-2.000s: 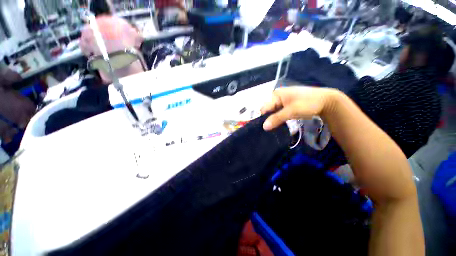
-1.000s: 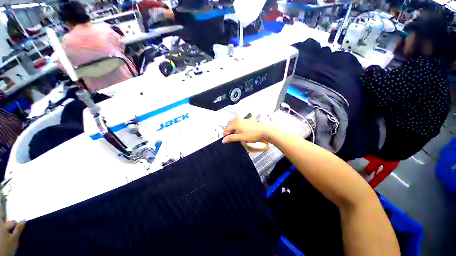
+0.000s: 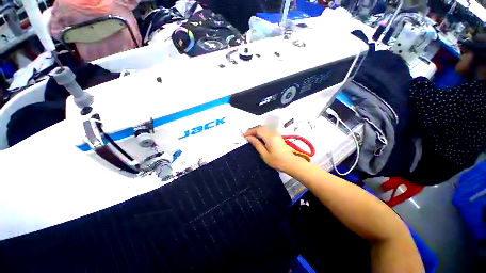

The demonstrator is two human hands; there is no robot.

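Note:
A dark pinstriped garment piece (image 3: 176, 213) is spread from the left edge of the view across the front of the white table. My right hand (image 3: 266, 147) is at its upper right corner, fingers bent down at the cloth edge, near a thin reddish item. Whether the fingers pinch the cloth is hard to see. My left hand is out of the picture. The white sewing machine (image 3: 197, 96) with "JACK" lettering stands just behind the cloth. Its needle area is hidden or too unclear to make out.
Red-handled scissors (image 3: 299, 144) with a yellow-orange handle lie right of my hand. A white cord (image 3: 349, 160) loops at the table's right end. Blue crate edges (image 3: 423, 250) show below my forearm. Dark and grey garments (image 3: 373, 117) hang at right, beside a person in dotted clothing (image 3: 447, 133).
The view has moved closer to the machine. The cloth now reaches the left edge of the picture, and my left hand has gone out of view. The red scissor handle has come into sight.

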